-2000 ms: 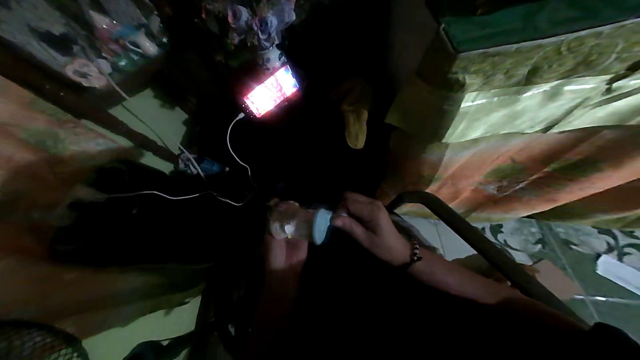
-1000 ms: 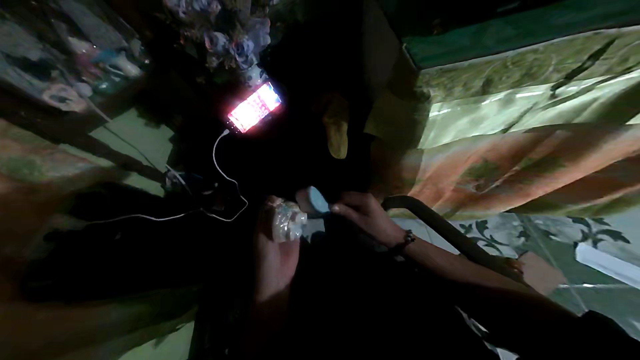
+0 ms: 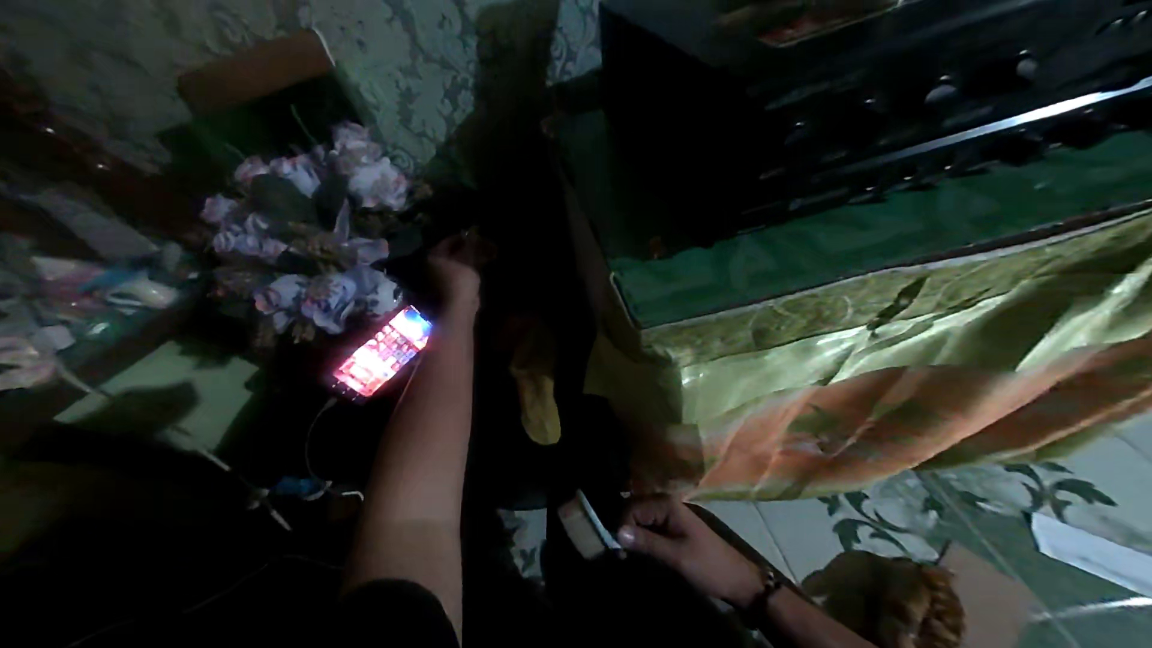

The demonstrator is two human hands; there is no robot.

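My right hand (image 3: 670, 540), with a dark bracelet at its wrist, pinches the edge of a round lid (image 3: 587, 526) at the lower middle; the lid is tilted, its pale inner side showing. My left arm stretches far forward past a lit phone (image 3: 382, 353) with a white cable plugged in. In deep shadow beyond the phone, just right of a bunch of pale purple and pink artificial flowers (image 3: 328, 238), is my left hand (image 3: 461, 252). Its fingers are too dark to tell whether they hold anything. The small clear container is not visible.
A black appliance with knobs (image 3: 940, 90) stands on a green surface (image 3: 810, 261) at the upper right, above a green and orange cloth (image 3: 810, 423). A yellowish object (image 3: 540, 409) lies in the dark middle. A brown animal, perhaps a cat (image 3: 886, 594), is on the tiled floor at the lower right.
My left hand, earlier holding a small clear container beside the lid, has reached forward past the phone. My right hand keeps the lid low down. The view has shifted, showing more of the flowers and appliance.
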